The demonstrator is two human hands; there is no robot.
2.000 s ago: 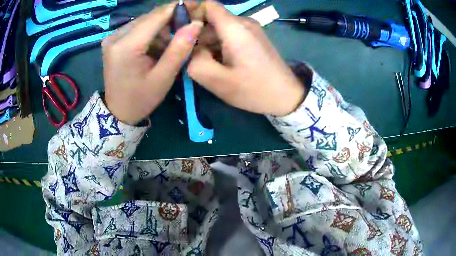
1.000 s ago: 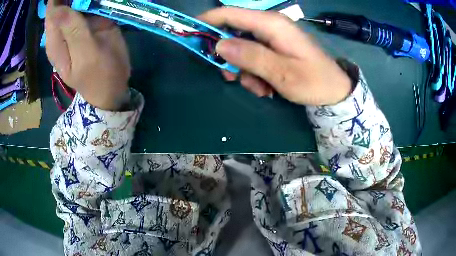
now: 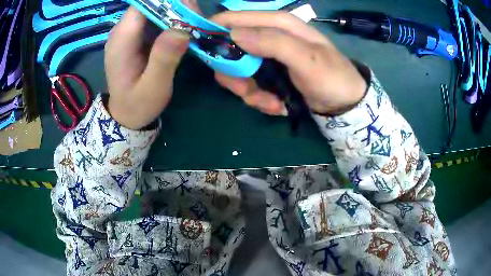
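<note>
An open blue housing half (image 3: 237,66) is held at the top centre, tilted down to the right, its inside facing up. Red wires (image 3: 186,26) and a pale strip show inside it. My left hand (image 3: 142,70) grips it from the left, thumb on its near edge by the wires. My right hand (image 3: 301,62) grips its right end, fingertips on the rim and other fingers below. A dark curved part (image 3: 280,89) shows under my right hand. The upper left end of the housing is cut off by the picture's edge.
An electric screwdriver (image 3: 398,33) lies at upper right, its bit by a white strip (image 3: 304,13). Tweezers (image 3: 446,102) lie at right near a row of blue pieces (image 3: 472,59). Red scissors (image 3: 70,102) and blue curved pieces (image 3: 75,44) are at left, with cardboard (image 3: 21,136).
The device was upright between both hands, then showed its open wired inside. Since then my left hand has moved right along the housing, and the housing tilts more steeply. The scissors show fully again.
</note>
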